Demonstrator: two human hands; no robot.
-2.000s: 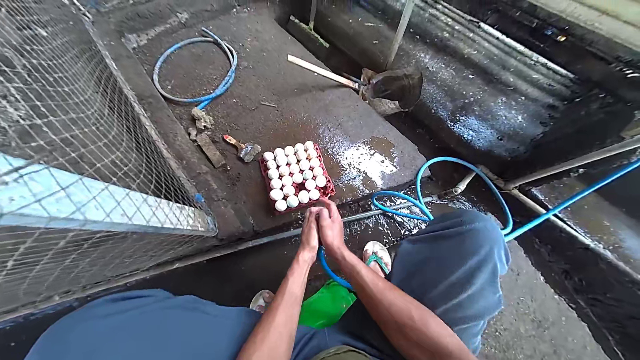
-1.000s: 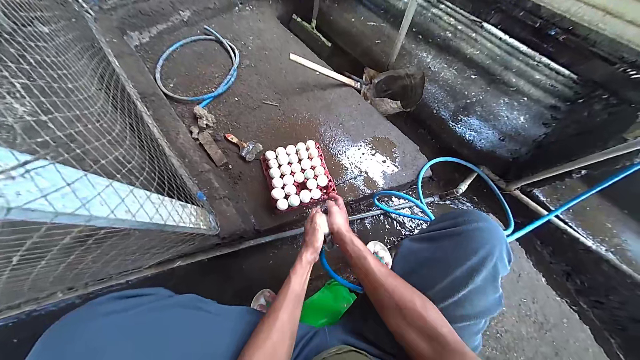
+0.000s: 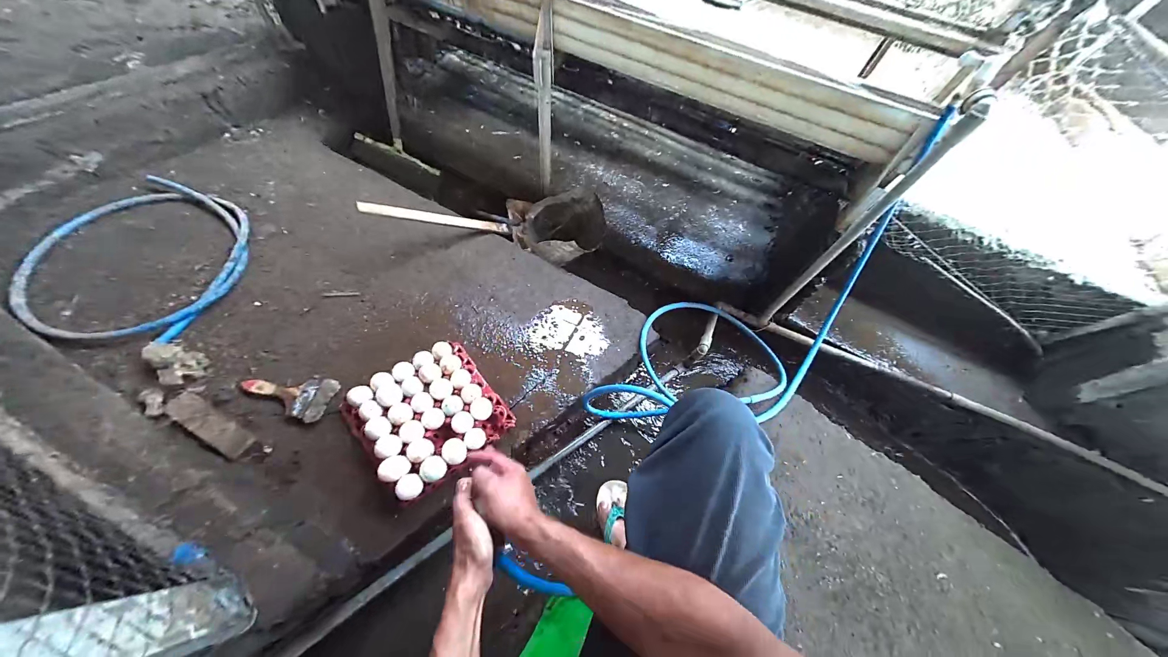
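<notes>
My left hand and my right hand are cupped together just below the near right corner of a red egg tray. Whatever lies between the palms is hidden. White eggs fill most of the tray, which rests on the wet concrete ledge; at least one cell on its right side holds no egg. A blue hose comes out below my hands, close to a green object at the bottom.
A paintbrush and a broken brick piece lie left of the tray. Behind are a coiled hose and a wooden-handled scoop or net. A looped blue hose and a metal pipe run to the right.
The view has swung to the right. My hands stay together near the tray's near corner, and their grip on each other has shifted. The tray has not plainly moved on the ledge.
</notes>
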